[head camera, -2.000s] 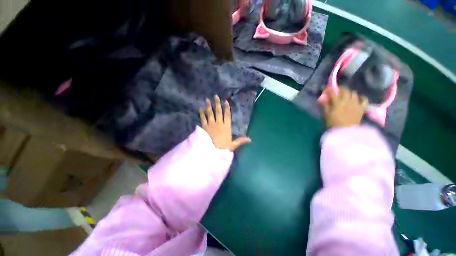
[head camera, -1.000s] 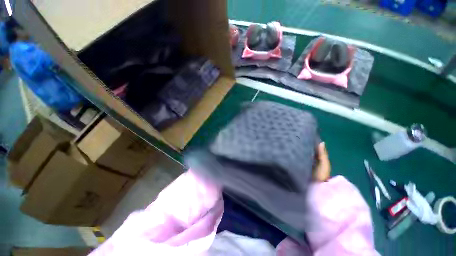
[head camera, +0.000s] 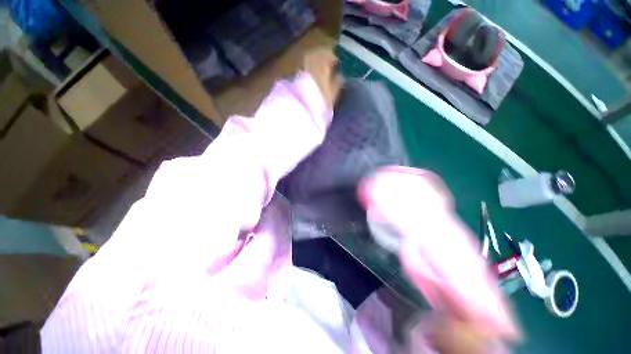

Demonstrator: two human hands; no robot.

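A dark grey dotted bag (head camera: 360, 131) lies slanted over the bench's near edge. My left hand (head camera: 324, 72) is blurred at its far end, beside the carton opening, and appears to grip the bag's edge. A large pink shape (head camera: 432, 238), apparently cat-ear headphones, is strongly blurred at the bag's right side and reaches down to the right. My right hand (head camera: 463, 339) is blurred and cut off by the bottom edge, at the near end of this pink shape. Its fingers do not show clearly.
Pink headphones (head camera: 451, 67) rest on dark bags on the conveyor, with others behind. A brown carton (head camera: 156, 52) stands open at left; more cartons (head camera: 52, 169) lie beyond. A white bottle (head camera: 529, 191), red piece (head camera: 507, 265), white crumple (head camera: 531, 271) and tape roll (head camera: 562, 293) lie right.
The dark bag has moved from between both hands to a slanted position. My left hand has moved up to its far end. My right hand has moved down, and the pink shape has appeared.
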